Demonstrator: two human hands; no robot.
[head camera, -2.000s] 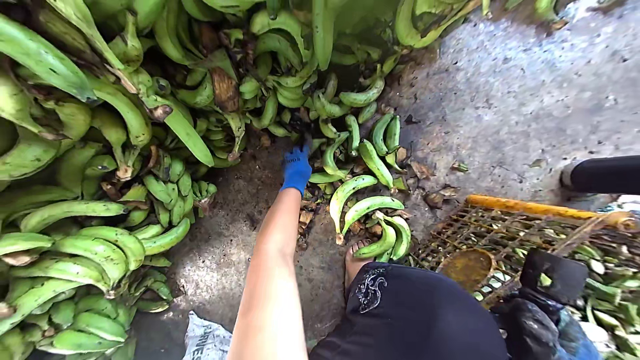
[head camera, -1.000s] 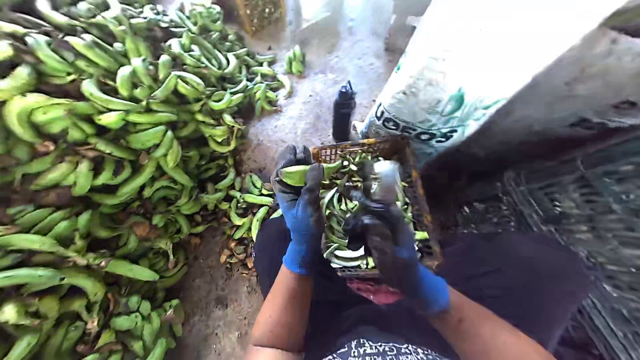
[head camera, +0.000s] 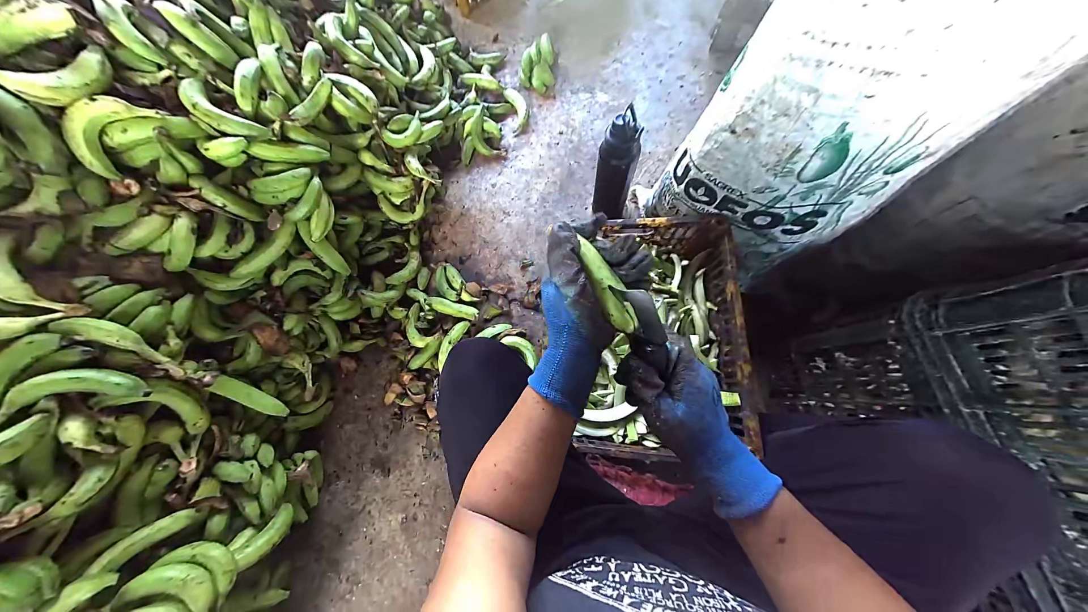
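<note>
My left hand (head camera: 574, 314), in a blue and dark coated work glove, is closed around a green plantain (head camera: 605, 285) that slants over the crate. In a matching glove, my right hand (head camera: 680, 395) grips a dark-handled tool, probably a knife (head camera: 648, 327), whose dark flat part lies against the plantain's lower end. The fingers hide part of the tool. Below both hands is a worn plastic crate (head camera: 741, 340), rusty brown at its rim, that holds green and pale peel strips (head camera: 608, 415).
A large heap of green plantains (head camera: 255, 170) covers the left side. Beyond the crate stand a black bottle (head camera: 616, 161) and a printed white sack (head camera: 816, 127). Dark plastic crates (head camera: 1003, 357) are at the right. Dry scraps (head camera: 412, 391) lie beside my knee.
The view has swung far from the heap toward the crate since the earliest frame. Compared with one second ago, my right hand has come to the plantain in my left hand.
</note>
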